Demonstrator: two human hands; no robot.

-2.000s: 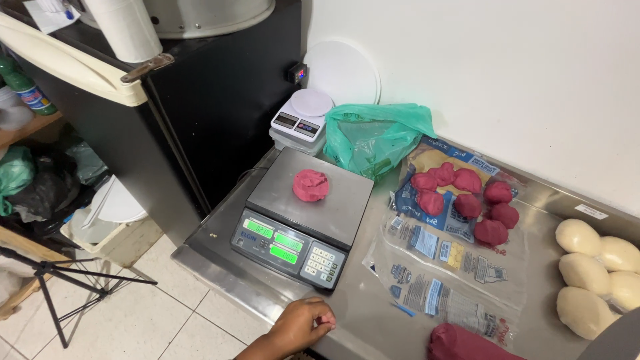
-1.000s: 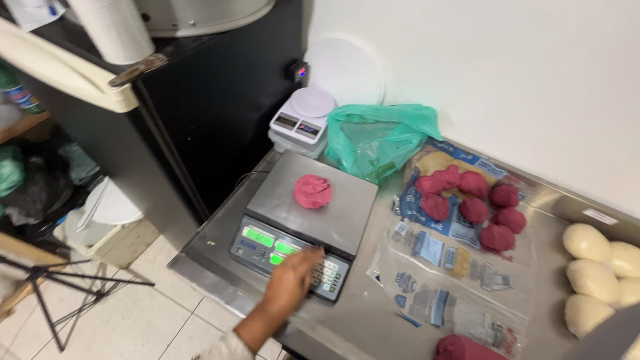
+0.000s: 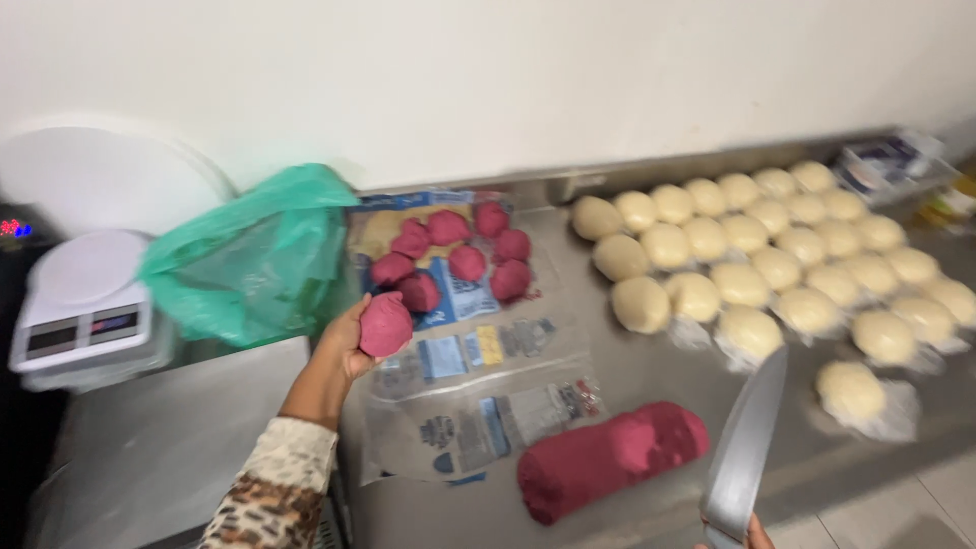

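My left hand (image 3: 349, 343) holds a pink dough ball (image 3: 385, 324) over the near edge of the printed plastic bags (image 3: 457, 358). Beyond it, several pink dough pieces (image 3: 467, 262) rest on the bags. At the bottom right, my right hand (image 3: 755, 534), mostly out of view, grips a large kitchen knife (image 3: 747, 450) with its blade pointing up and away. Left of the blade lies a thick pink dough log (image 3: 610, 457) on the steel counter. The steel platform of the counter scale (image 3: 191, 435) carries nothing in the part that shows.
Many pale dough balls (image 3: 743, 284) sit in rows at the right, some on plastic film. A green plastic bag (image 3: 252, 259) stands behind the scale platform, beside a small white kitchen scale (image 3: 84, 305). A clear container (image 3: 892, 164) is at the far right corner.
The pink ball that lay on the counter scale is now in my left hand, over by the bags. The knife in my right hand has come into view. The view has swung right.
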